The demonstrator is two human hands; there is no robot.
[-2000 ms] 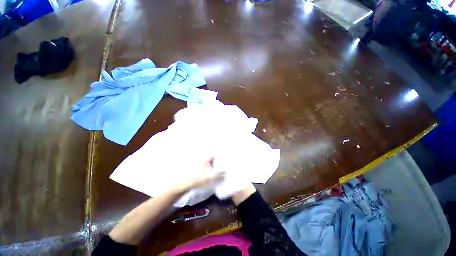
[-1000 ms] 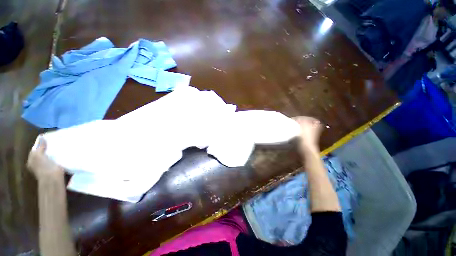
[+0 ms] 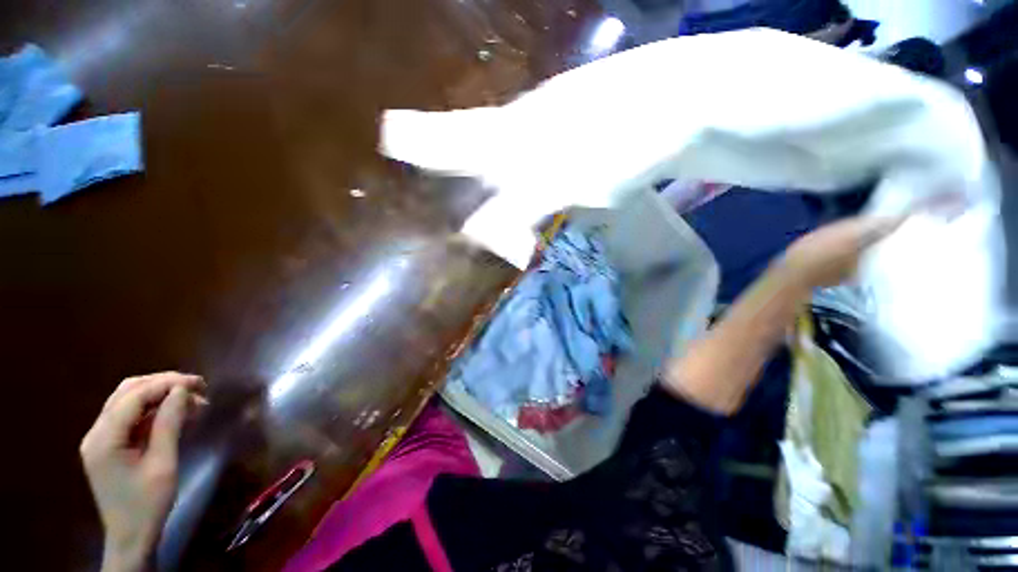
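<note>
A white garment [image 3: 714,106], overexposed and without visible detail, stretches from above the table's right edge out to the far right. My right hand [image 3: 854,240] is blurred and grips its right part, which hangs down past the hand. My left hand [image 3: 143,430] is at the lower left over the table, fingers curled and nothing seen in it. Thread snips [image 3: 271,505] with a red grip lie on the table near its front edge, right of my left hand. A light blue shirt [image 3: 89,154] lies at the far left, cut off by the picture's edge.
The brown table [image 3: 223,268] has a yellow edge. Below it a pale plastic bin [image 3: 670,251] holds crumpled blue garments [image 3: 553,335] with some red. Stacked folded garments [image 3: 977,469] and an olive cloth [image 3: 824,436] are at the lower right. Dark blue cloth lies behind the bin.
The view has turned right. My right hand has carried the white garment off the table to the right. My left hand has let go of it. The snips still lie on the table.
</note>
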